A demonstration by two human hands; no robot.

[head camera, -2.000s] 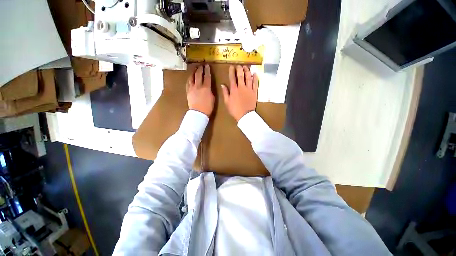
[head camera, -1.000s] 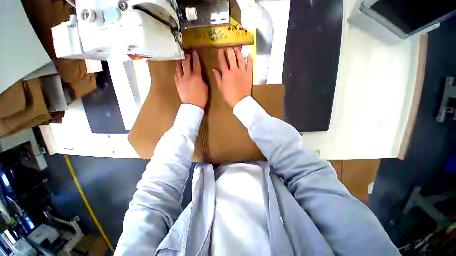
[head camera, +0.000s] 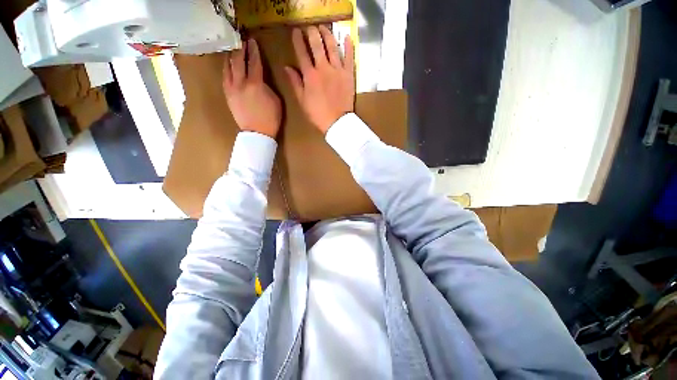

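Note:
A large brown garment panel lies flat on the white table, with a faint centre crease running towards me. My left hand rests palm down on the panel, left of the crease. My right hand rests palm down right of it, fingers spread slightly and thumb out to the left. Both hands' fingertips lie just below the yellow edge guide, which has dark handwriting and spans the panel's top. Neither hand grips anything. The white sewing machine head stands left of the guide.
Stacked brown cut pieces with white sheets lie at the left. Dark grey inset areas flank the work on the white table. More brown pieces hang below the table's right front edge. A monitor's edge shows at the top right.
The view has shifted, so the guide and machine head sit higher and further left, partly cut off. My hands remain flat on the panel below the guide.

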